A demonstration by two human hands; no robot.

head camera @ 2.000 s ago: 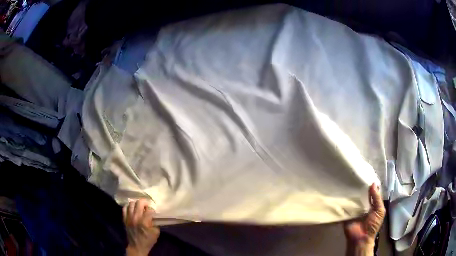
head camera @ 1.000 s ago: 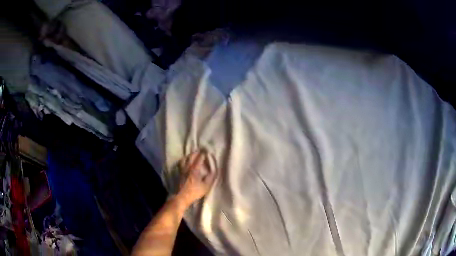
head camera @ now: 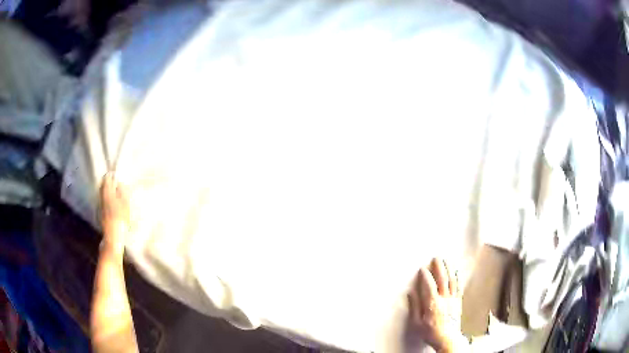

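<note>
The large pale cloth (head camera: 310,158) covers most of the table and is overexposed to white in its middle. My left hand (head camera: 114,207) lies on the cloth near its left edge, over some folds; whether its fingers pinch the cloth cannot be told. My right hand (head camera: 436,296) lies on the cloth near the front edge at the lower right, palm down with fingers apart, holding nothing visible.
A blue-grey table patch (head camera: 155,45) shows at the upper left. A beige surface (head camera: 483,289) shows beside my right hand. Folded pale cloth pieces (head camera: 569,200) lie along the right side. More cloth is heaped at the far left (head camera: 27,76).
The view has swung back, so the right side shows again. My right hand has come back into view on the cloth. My left hand is near the cloth's left edge. The picture is much brighter.
</note>
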